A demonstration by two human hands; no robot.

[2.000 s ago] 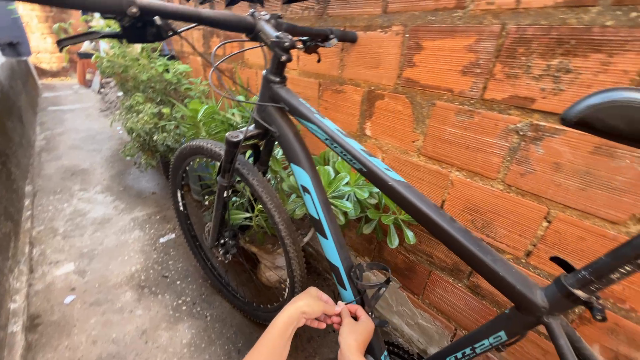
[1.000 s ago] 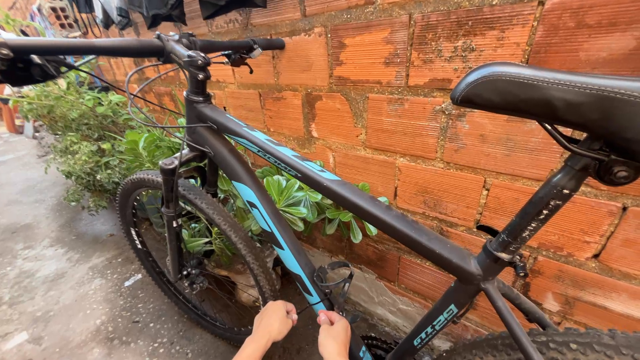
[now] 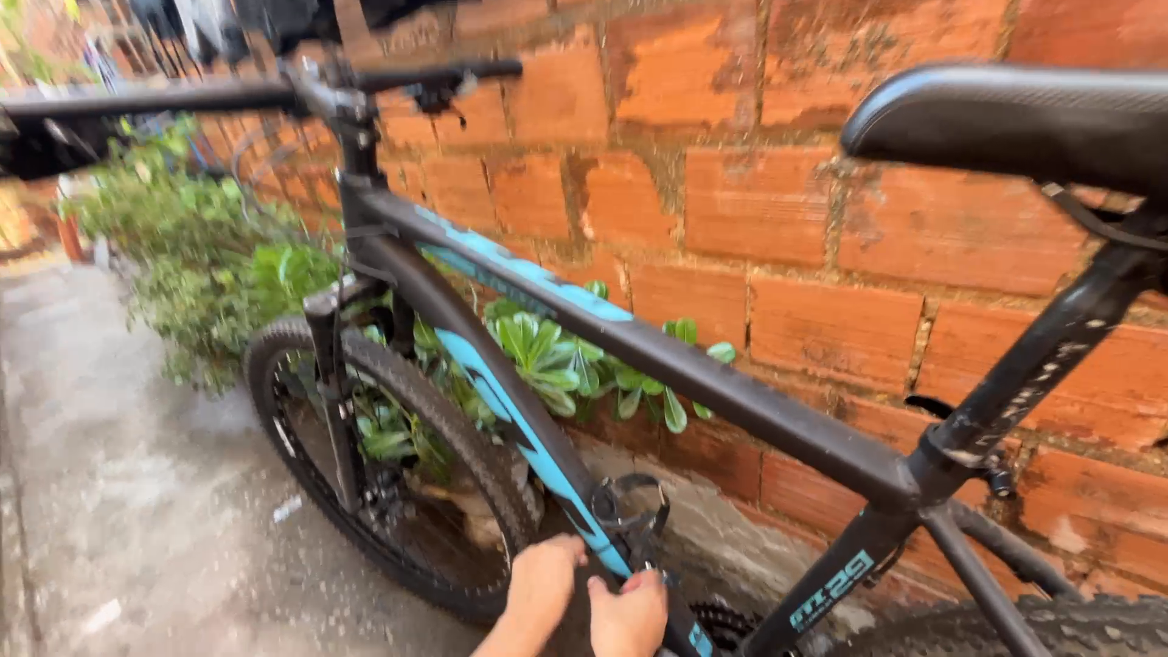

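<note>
A black and blue mountain bike stands beside the wall, its down tube (image 3: 538, 443) slanting toward my hands. My left hand (image 3: 546, 575) is at the near side of the down tube, fingers curled, fingertips close to the frame. Just to its right, my right hand (image 3: 628, 607) has thumb and index finger together against the lower down tube, below the black bottle cage (image 3: 634, 506). Whether a small thing is pinched in either hand cannot be told; blur and the fingers hide it. The front wheel (image 3: 392, 474) is left of my hands, the crank area partly hidden behind the frame.
An orange hollow-brick wall (image 3: 757, 210) runs behind the bike. Green leafy plants (image 3: 201, 265) grow along it, some behind the frame. The saddle (image 3: 1013, 123) is at upper right, the handlebar (image 3: 182, 96) at upper left. Wet concrete floor (image 3: 119, 456) lies at left.
The view has swung right, bringing the whole front of the saddle in. My hands were close together two seconds ago; they have since come apart, one on each side of the lower down tube.
</note>
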